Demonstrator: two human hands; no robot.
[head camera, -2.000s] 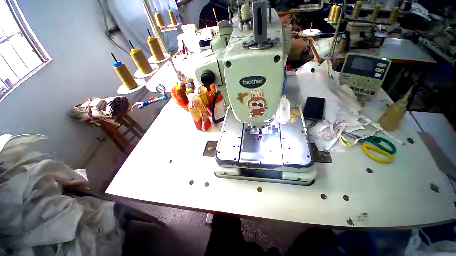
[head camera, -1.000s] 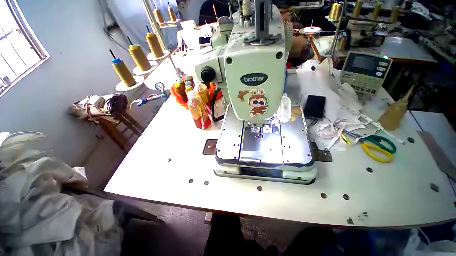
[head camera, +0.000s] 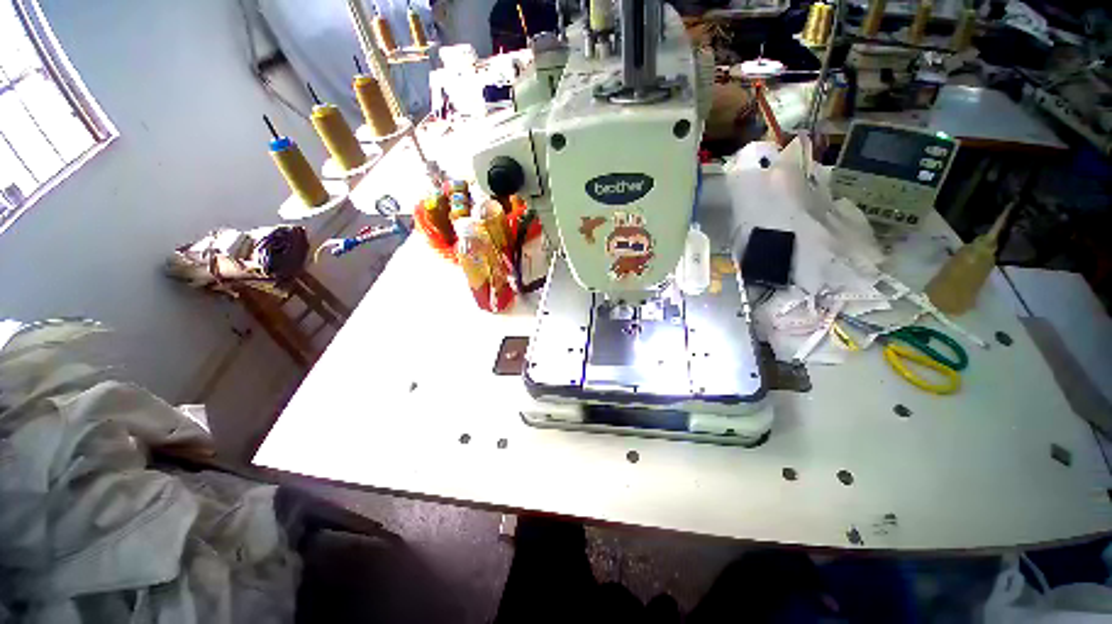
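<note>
Neither my left hand nor my right hand is in the picture. A pale green-white "brother" sewing machine head (head camera: 620, 159) with a cartoon sticker stands in front of me. Under it is the brightly lit metal work bed (head camera: 640, 347), with no cloth seen on it. Scissors with green and yellow loop handles (head camera: 923, 362) lie right of the bed, beside crumpled white cloth scraps (head camera: 817, 250). A black mobile phone (head camera: 767, 258) lies close to the bed's right side.
Grey-beige garments (head camera: 98, 500) are heaped at lower left. Small bottles (head camera: 488, 262) stand left of the head. Thread cones (head camera: 296, 172) stand at back left. A control panel (head camera: 894, 167) and yellowish spouted bottle (head camera: 966, 278) are at right on the white table (head camera: 573, 482). White cloth shows at lower right.
The view has shifted very slightly. No object has visibly moved, and no hand has come into the picture.
</note>
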